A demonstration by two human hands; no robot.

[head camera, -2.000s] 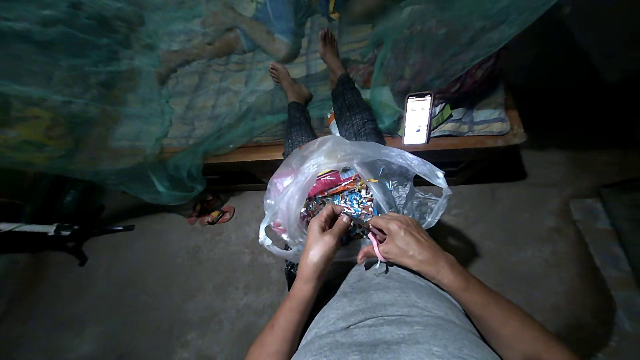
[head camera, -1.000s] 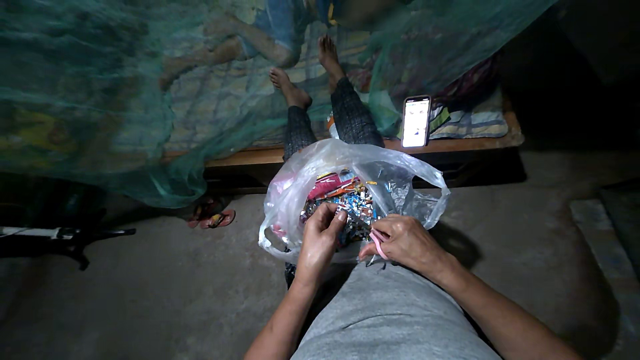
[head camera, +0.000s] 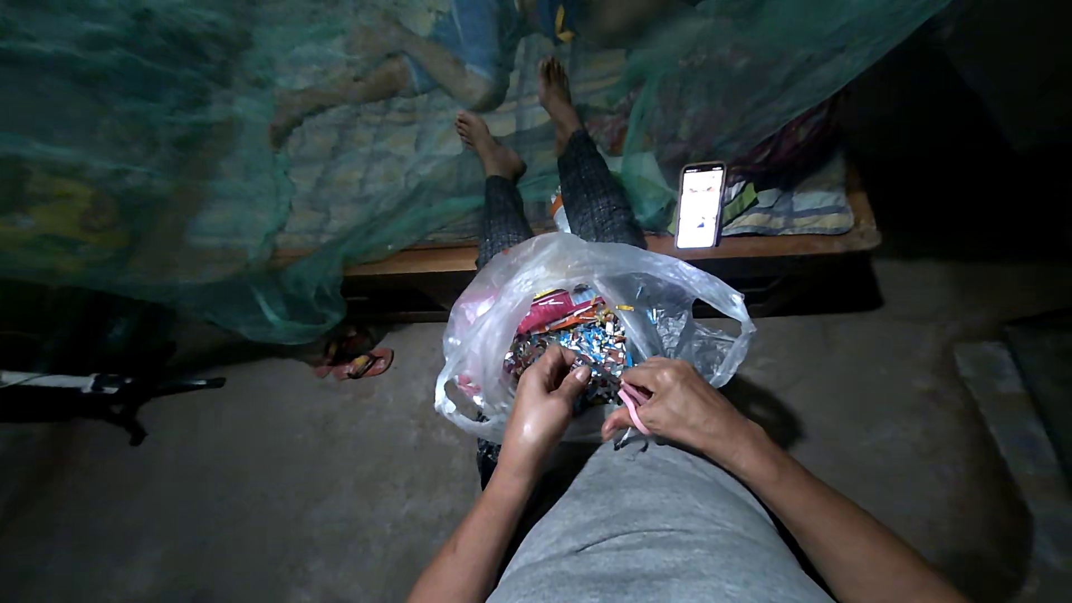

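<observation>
A translucent plastic bag lies open in front of my body, with many small shiny wrapper pieces and a red packet inside. My right hand grips pink-handled scissors at the bag's near right side; the blades are mostly hidden, so I cannot tell how far apart they are. Over the pieces, my left hand has thumb and fingertips pinched together on something small and shiny, probably a wrapper piece. The hands are a short gap apart.
Beyond the bag is a wooden bed with a checked cloth and green mosquito net. A lit phone stands on its edge. My feet rest on the bed near another person's legs. Sandals and a black-and-white stand-like object are at left.
Both hands stay over the near part of the bag, with only small finger movements. The scissors remain in my right hand.
</observation>
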